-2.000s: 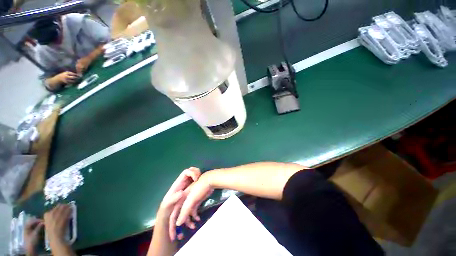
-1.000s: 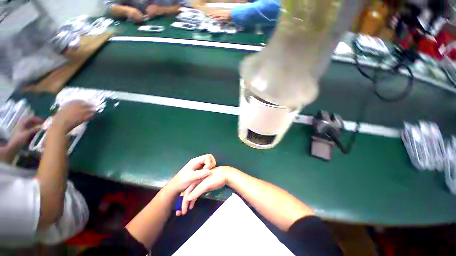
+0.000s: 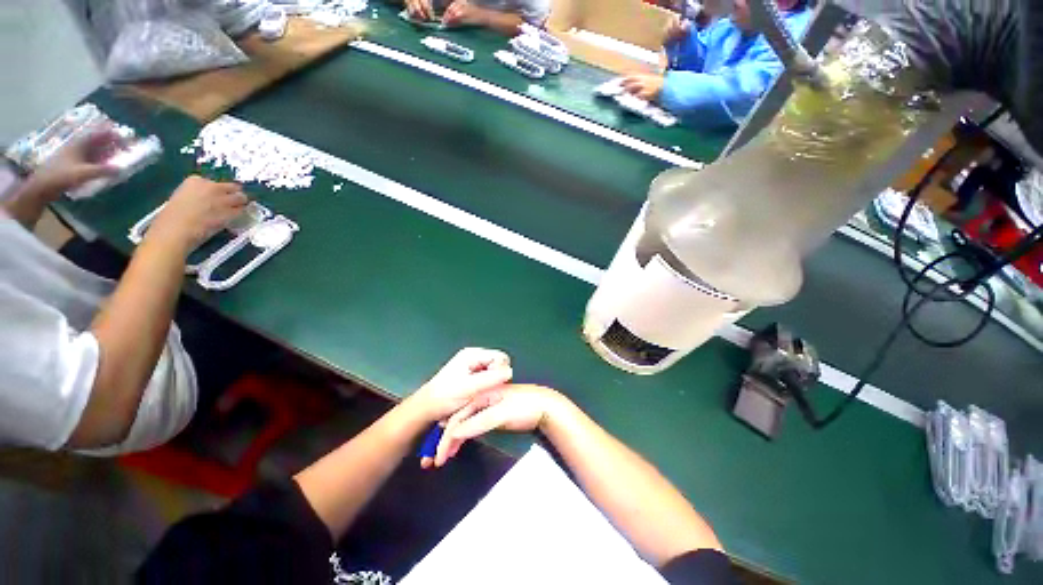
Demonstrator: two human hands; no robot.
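Note:
My left hand (image 3: 467, 375) and my right hand (image 3: 499, 414) touch each other at the bench's near edge, the right one partly over the left. The right fingers are bent and slightly apart. The left fingers are partly covered. No tool or part shows in either hand. A blue finger cot or tape (image 3: 431, 441) shows at a fingertip below them. The off-white fume hood (image 3: 661, 299) hangs beyond my hands, its dark opening low down. The dark iron stand (image 3: 778, 375) is on the green bench (image 3: 458, 291), right of the hood.
White loop housings (image 3: 970, 459) lie far right. At left, a person in a white shirt (image 3: 57, 331) handles housings (image 3: 246, 249) beside small white parts (image 3: 254, 154). A clear bag (image 3: 172, 40) lies on a brown board (image 3: 269, 78). Other people work across the bench; a red stool (image 3: 240, 440) is below.
The view has swung, so the hood and stand sit farther right and the left neighbour shows more. My hands remain together; the neighbour's right hand has moved from the small parts to the housings.

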